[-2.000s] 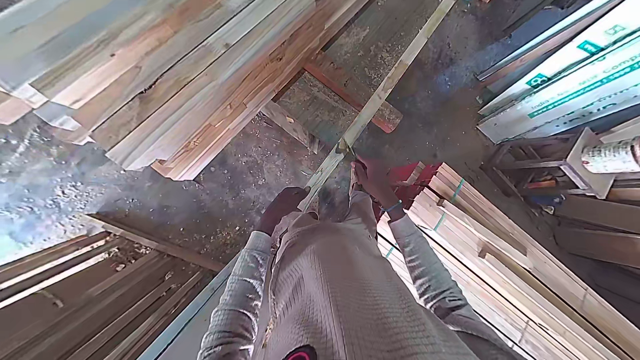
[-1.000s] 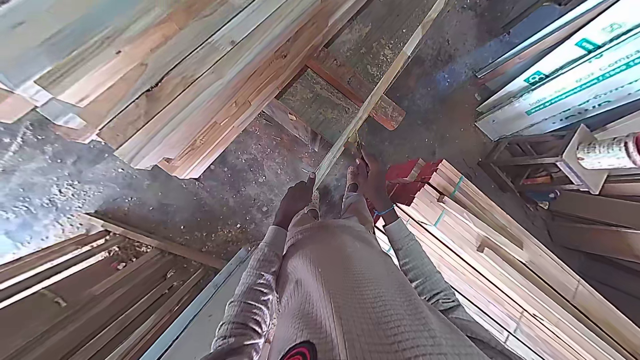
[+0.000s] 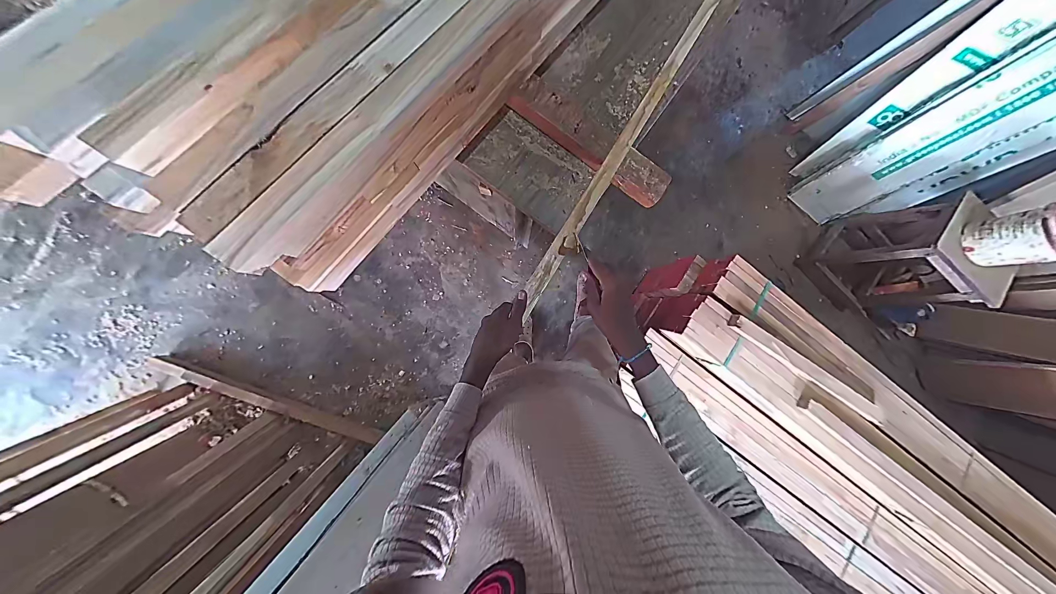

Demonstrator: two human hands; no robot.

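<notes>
A long, narrow wooden strip (image 3: 617, 157) runs from the top right down to the front of my body. My left hand (image 3: 496, 334) is closed on its near end. Beside the strip, a little farther along, is my right hand (image 3: 612, 304), with a blue band at the wrist. A small dark, thin item seems to stick out from its fingers toward the strip; what it is cannot be made out. A small brownish block or knot (image 3: 569, 244) shows on the strip just ahead of that hand.
Stacked boards (image 3: 330, 140) fill the upper left. Strapped timber with red ends (image 3: 792, 388) lies at the right. More planks (image 3: 239, 487) are at the lower left. A reddish wooden bearer (image 3: 643, 181) crosses under the strip. Printed panels (image 3: 932, 124) and a wooden stool (image 3: 957, 256) stand at the right.
The near end of the strip, between my hands, has shifted toward my left hand since two seconds ago. My right hand has moved slightly off the strip's side.
</notes>
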